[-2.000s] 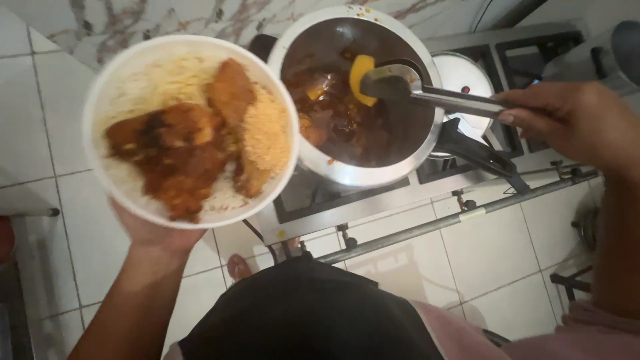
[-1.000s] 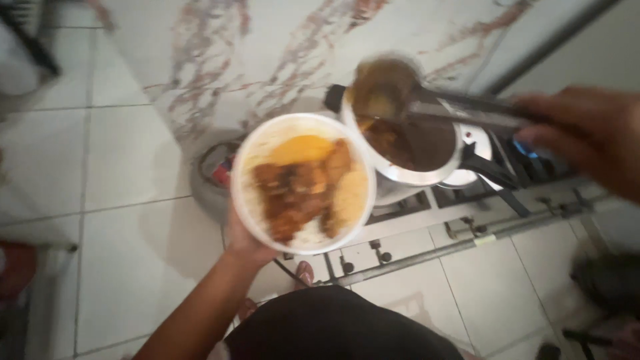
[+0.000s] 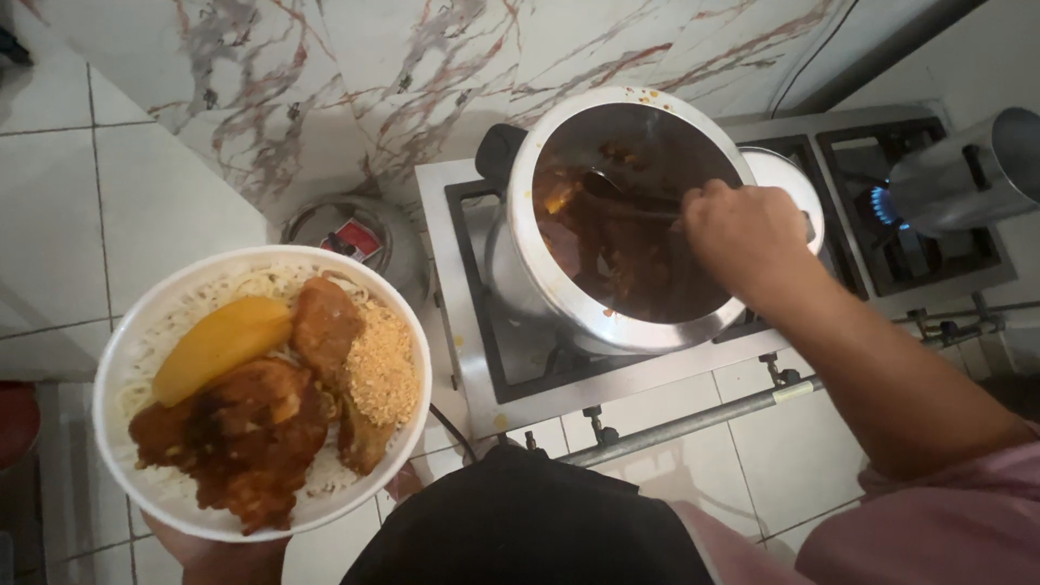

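My left hand (image 3: 219, 556) holds a round white foam bowl (image 3: 111, 439) from below, at the left. In it lie a yellow potato-like piece (image 3: 221, 341), browned meat in sauce (image 3: 244, 435), crumbly yellowish meal (image 3: 380, 366) and spaghetti over rice. My right hand (image 3: 743, 223) is closed on the dark-looking handle of a serving utensil (image 3: 626, 201), whose end is down in the sauce of a large aluminium pot (image 3: 552, 292). Dark stew (image 3: 642, 252) with a yellow bit (image 3: 557, 201) shows inside; the utensil's tip is mostly hidden.
The pot stands on a steel gas stove (image 3: 479, 406) with black grates. Behind it is a round lid or pan (image 3: 792, 191). A metal jug (image 3: 946, 183) sits by a lit blue flame (image 3: 884, 205). A gas cylinder (image 3: 406, 252) stands left of the stove, and a gas pipe (image 3: 699, 426) runs along its front.
The yellow piece, held by the utensil over the pot two seconds ago, is now in the bowl. My right hand has lowered the utensil into the pot. The bowl has moved away from the pot.
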